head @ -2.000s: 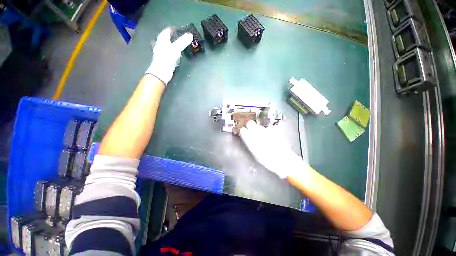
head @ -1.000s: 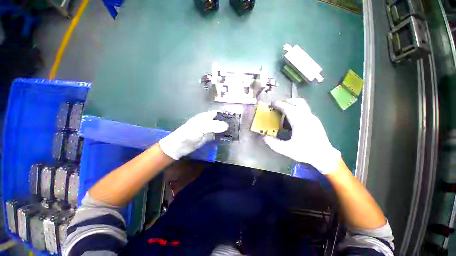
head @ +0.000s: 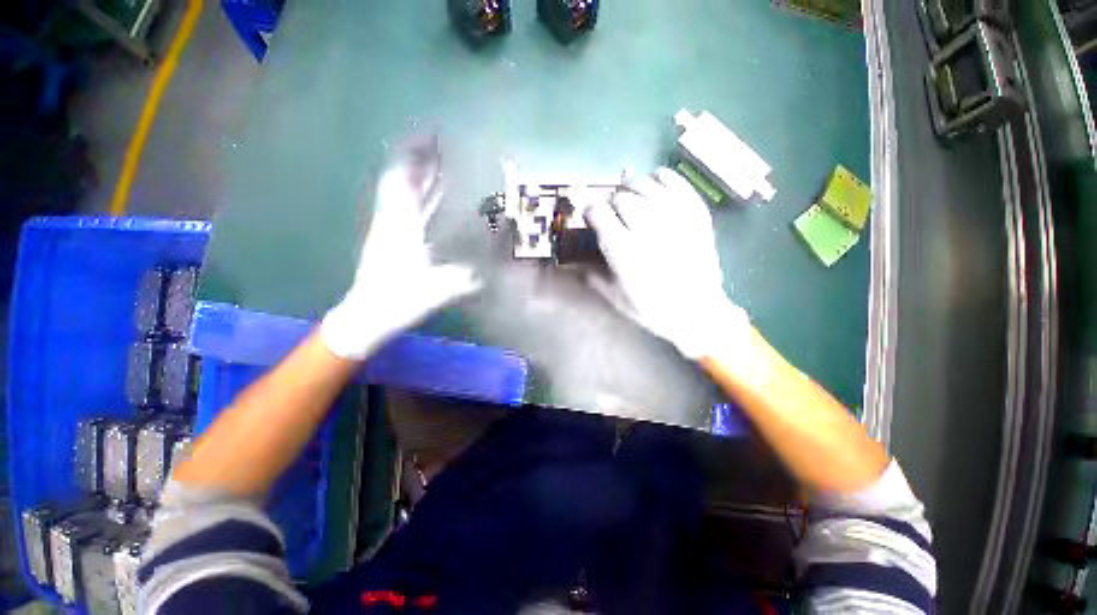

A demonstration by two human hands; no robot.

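Note:
The silver-white metal frame (head: pixel 533 240) lies on the green mat in front of me. A dark module (head: pixel 580 245) with some orange shows in its window. My right hand (head: pixel 659 258), in a white glove, is over the frame's right side, fingers curled at the module and hiding the frame's right end. My left hand (head: pixel 397 270), also gloved, is left of the frame, blurred, thumb spread. A dark blur shows at its fingertips; I cannot tell if it is a held part. A white cover plate (head: pixel 725 154), green beneath, lies right of the frame.
Two black modules (head: pixel 479 17) (head: pixel 568 15) stand at the far edge. Yellow-green plates (head: pixel 826 234) lie at right. A blue bin (head: pixel 114 258) with grey metal units is at left. Grey frames (head: pixel 972 84) stand on the right-hand line, beyond the bench's metal rail (head: pixel 879 240).
My left hand left the black ribbed piece's place and moved up-left; that piece no longer shows there. My right hand moved from the mat, where it held a yellow-faced part, up to the frame.

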